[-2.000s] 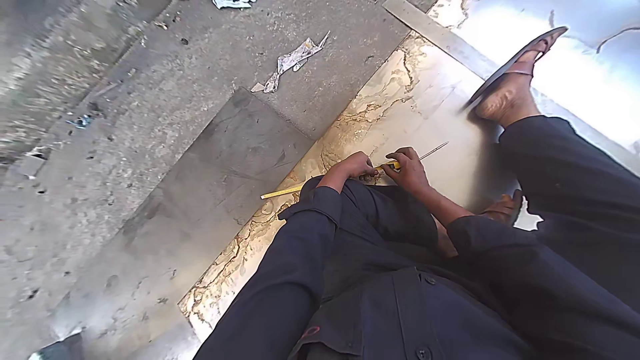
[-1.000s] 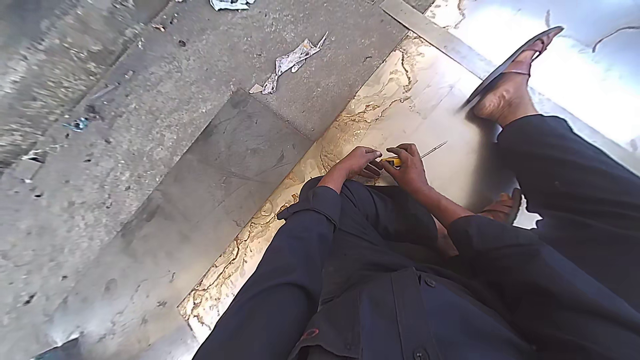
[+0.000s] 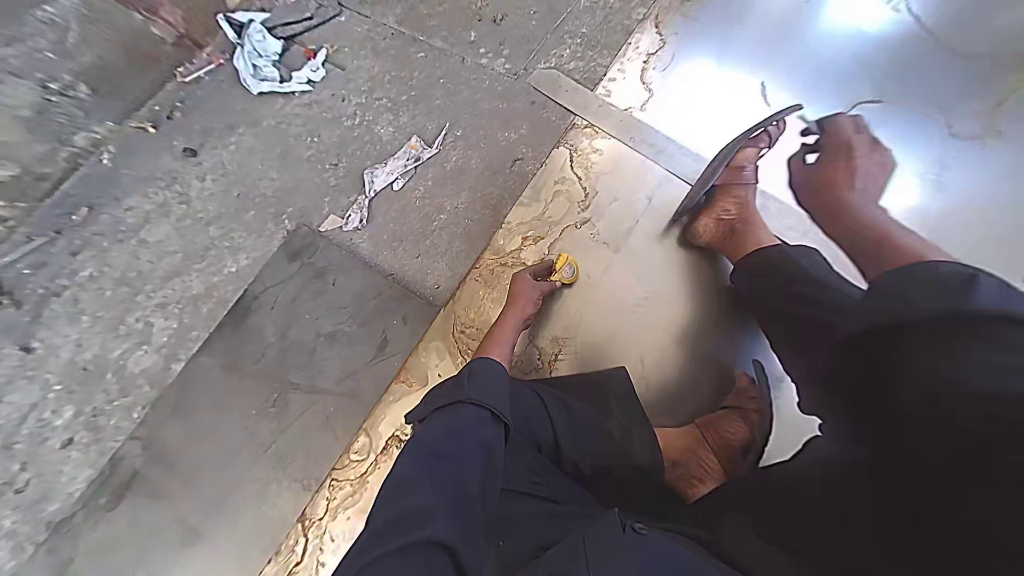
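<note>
My left hand [image 3: 532,292] holds a small yellow tape measure [image 3: 566,270] by its edge, above a polished, brown-veined stone slab [image 3: 616,232]. No drawn-out blade shows. My right hand [image 3: 844,168] is raised beside the toes of my sandaled foot, over the bright part of the slab. Its thumb and fingers are curled close together. A small, thin thing seems to show at the fingertips, but blur hides what it is and whether the hand grips it. A flat, pale grey bar [image 3: 620,118] lies across the slab and passes behind that foot.
My sandaled feet, the upper [image 3: 732,192] and the lower [image 3: 724,436], rest on the slab. To the left lie a dark grey flat panel [image 3: 304,344] and rough concrete ground [image 3: 200,208]. Crumpled paper [image 3: 392,176] and a white plastic scrap [image 3: 260,56] litter the concrete.
My hands were close together over my lap; they are now apart, my right hand moved up and right. The yellow blade seen out earlier no longer shows. The view has shifted.
</note>
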